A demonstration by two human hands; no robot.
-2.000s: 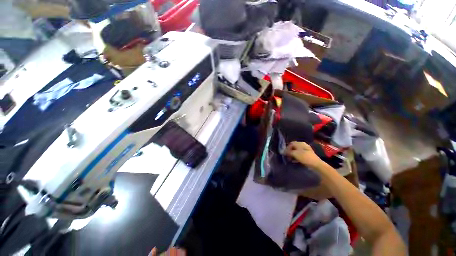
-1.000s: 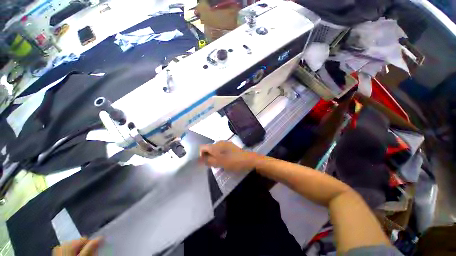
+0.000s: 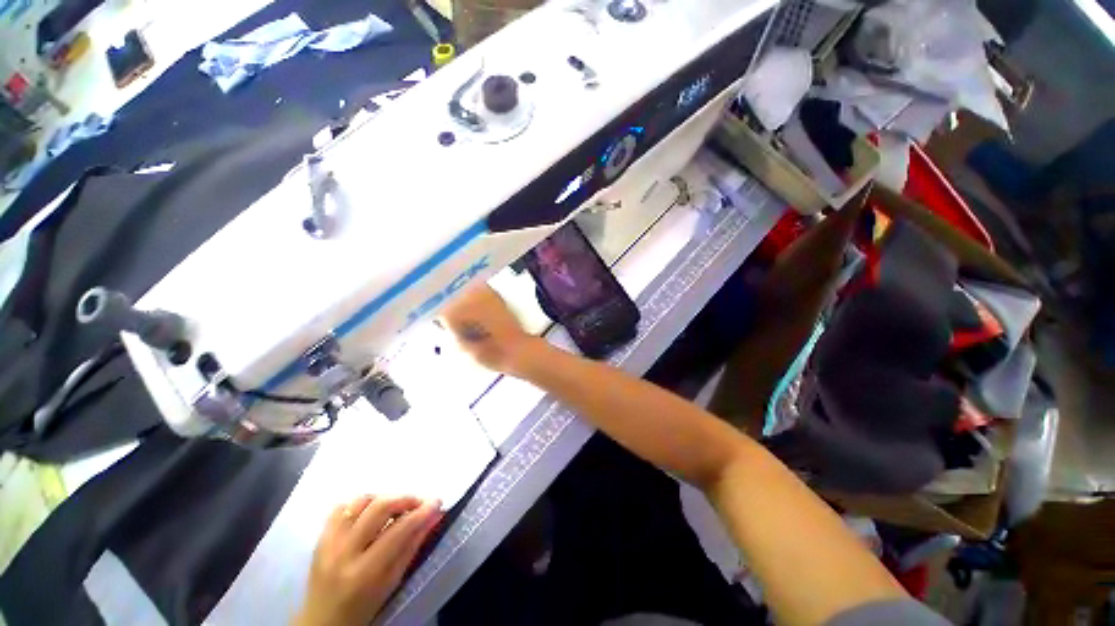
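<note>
The white sewing machine (image 3: 404,184) spans the view, its needle area at the lower left end of the head. A white piece (image 3: 287,538) lies on dark fabric (image 3: 159,501) in front of and under the needle end. My left hand (image 3: 367,538) lies on the white piece near the table's front edge, fingers spread a little; I see nothing held in it. My right hand (image 3: 485,324) reaches under the machine arm, left of the smartphone (image 3: 585,291). Its fingers are hidden behind the head, so I cannot tell if it holds anything.
A ruler scale (image 3: 538,459) runs along the table's front edge. At right, a cardboard carton (image 3: 978,514) holds dark pieces (image 3: 886,367) and red and grey scraps. Pale offcuts (image 3: 935,73) lie beyond it. More dark cloth with light blue scraps (image 3: 287,49) spreads behind the machine.
My right hand has moved from the cloth's edge to under the machine arm. My left hand has moved right and up onto the white piece. The view has shifted closer to the machine.
</note>
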